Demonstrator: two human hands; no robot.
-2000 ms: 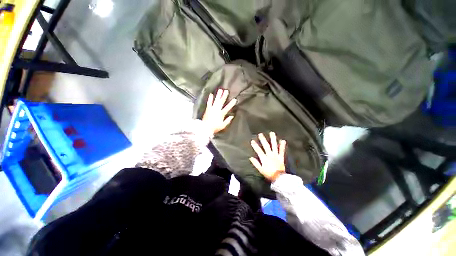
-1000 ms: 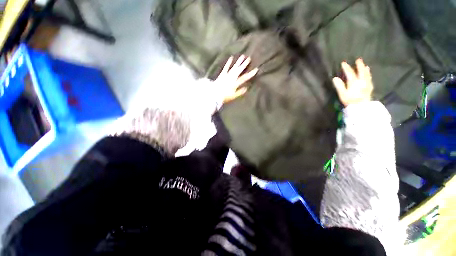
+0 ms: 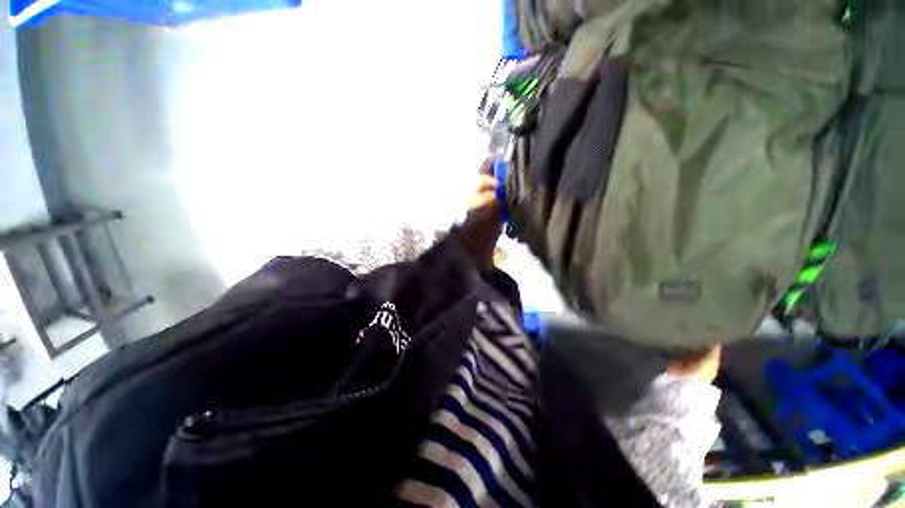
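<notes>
An olive backpack (image 3: 729,189) with a small label near its lower edge stands close in front of me on the right side of the head view. My left hand (image 3: 483,192) is small and blurred at its left side; whether its fingers grip anything does not show. My right hand (image 3: 698,361) is at its bottom edge, mostly hidden under the bag, so its fingers cannot be read. Green-patterned hang tags show at the bag's left side (image 3: 521,99) and right side (image 3: 812,274).
Another olive backpack (image 3: 878,218) adjoins on the right. Blue plastic crates (image 3: 839,397) lie below it, beside a curved pale-yellow table edge (image 3: 804,484). A grey metal stool or frame (image 3: 79,283) stands at far left. A blue object (image 3: 159,10) crosses the top left.
The view has swung. My hands were spread flat on olive bags; now they are at the left side and bottom edge of one backpack. The blue crate at left has left its place in view.
</notes>
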